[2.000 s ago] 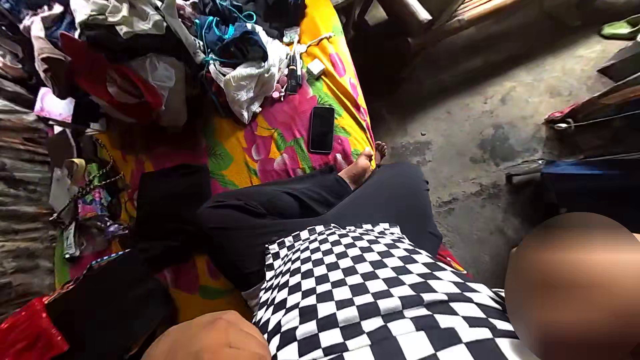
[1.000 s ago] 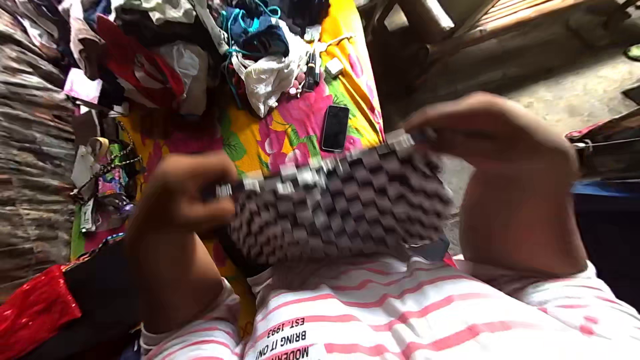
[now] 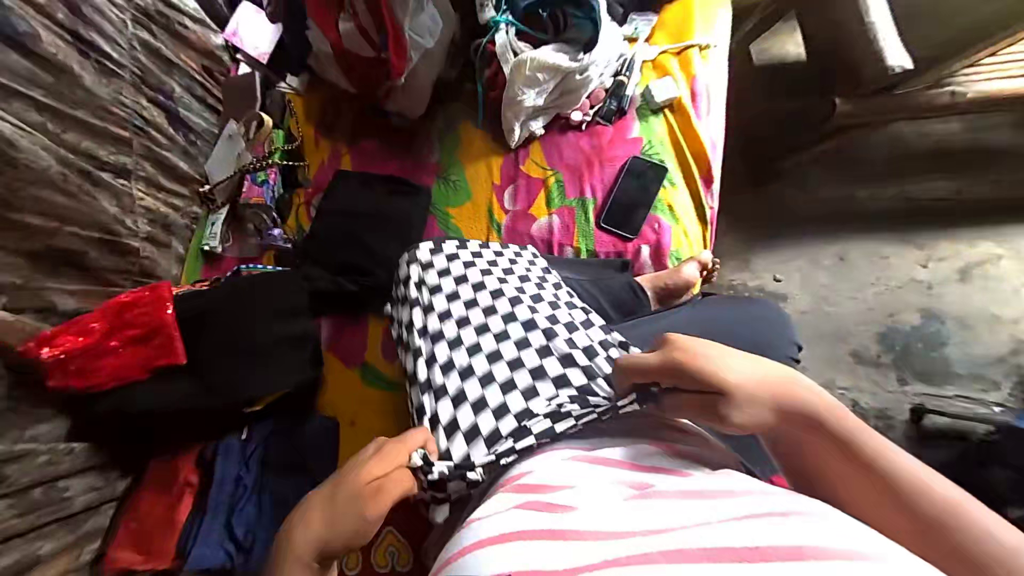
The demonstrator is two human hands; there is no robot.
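Observation:
A black-and-white checkered cloth garment (image 3: 496, 344) lies spread over my lap and crossed legs. My left hand (image 3: 360, 488) pinches its near left corner between thumb and fingers. With my right hand (image 3: 704, 384) I grip its near right edge, where the fabric bunches up. Past the garment, a folded black cloth (image 3: 360, 232) rests on the floral bedsheet (image 3: 472, 168). A black smartphone (image 3: 634, 197) lies on the sheet beyond my bare foot (image 3: 676, 282).
Black clothing (image 3: 248, 336), a shiny red garment (image 3: 120, 340) and folded blue clothes (image 3: 240, 488) lie at the left. A white cloth bag (image 3: 552, 76) and heaped clothes are at the far side. The bed's edge borders a concrete floor (image 3: 904, 296) at the right.
Both hands were raised with the checkered garment held up between them a second ago. They have come down, and the garment now lies across my lap. The view has shifted.

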